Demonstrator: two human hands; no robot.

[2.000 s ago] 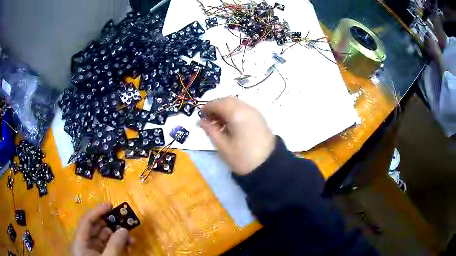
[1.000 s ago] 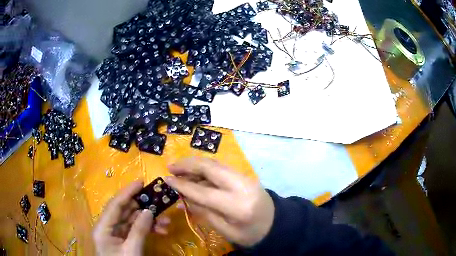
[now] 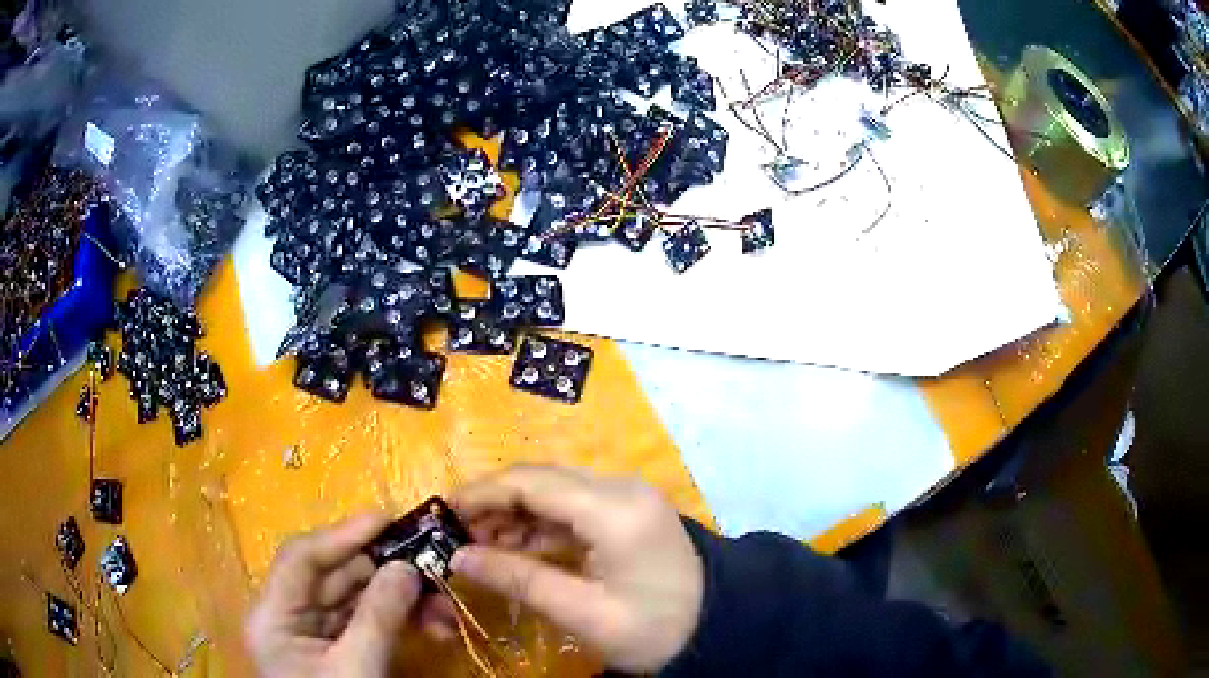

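My left hand (image 3: 338,603) is at the lower middle, its fingers and thumb gripping the left edge of a black LED board (image 3: 414,532). My right hand (image 3: 583,563) is at the board's right side, its fingertips on a small wired part with a pale connector (image 3: 431,559) lying over the board. Thin orange and yellow lead wires (image 3: 464,627) hang from the connector toward me. The fingers hide part of the board, and I cannot tell whether the part is joined to it.
A heap of LED boards (image 3: 385,199) lies beyond my hands. Wired boards (image 3: 822,47) lie on a white sheet (image 3: 849,305). A tape roll (image 3: 1067,126) stands at right. A blue bin (image 3: 82,285), plastic bag (image 3: 159,172) and small black boards (image 3: 166,364) are at left.
My right hand has gone from the wired boards to the LED board in my left hand, bringing a wired part. The wired part now overlies the board, which is held more tilted.
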